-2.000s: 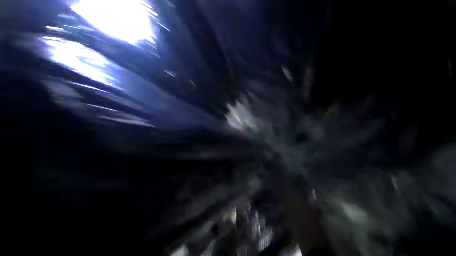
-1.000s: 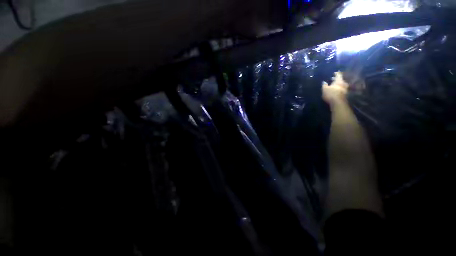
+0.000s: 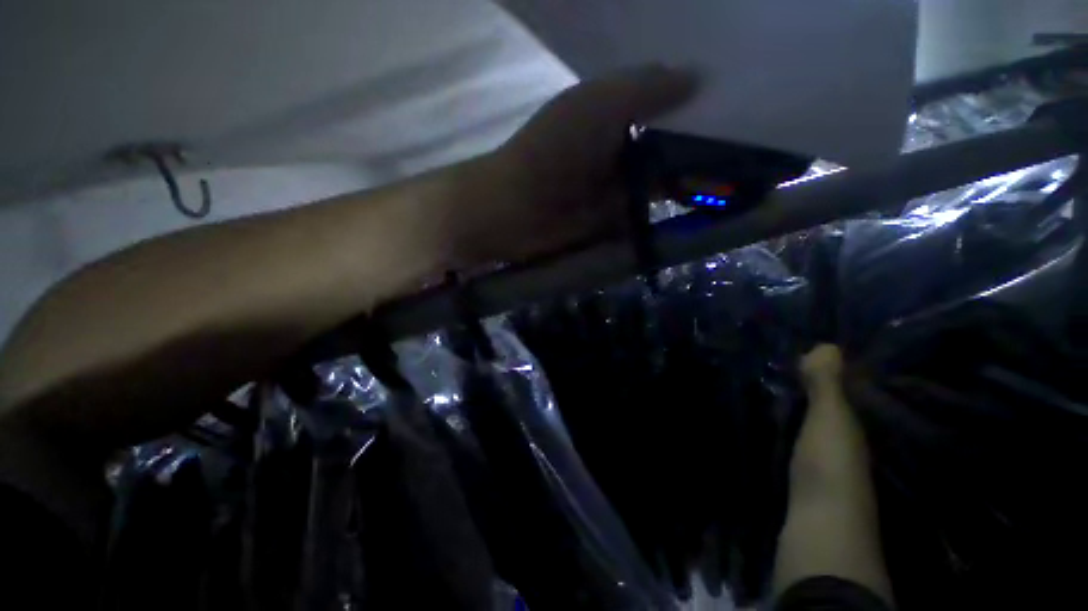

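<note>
My left hand [image 3: 585, 143] reaches in from the left above the rail and is closed on a small dark flashlight [image 3: 722, 191] with blue lights on its body. A large white sheet [image 3: 776, 72] shows behind its fingers; whether the hand grips it too is unclear. My right hand [image 3: 823, 362] is low at the right, against hanging garments in glossy clear covers [image 3: 543, 418]; its fingers are dark and blurred, so its grip cannot be told.
A long garment rail [image 3: 537, 281] crosses at a slant, with dark hanger hooks over it. More plastic-covered garments [image 3: 990, 107] hang behind it at the upper right. A metal hook [image 3: 179, 185] is on the pale surface at the upper left.
The view now takes in more above the rail, so my left hand, the flashlight and the white sheet show. My right hand appears lower in view, still among the covers. The bright glare is gone.
</note>
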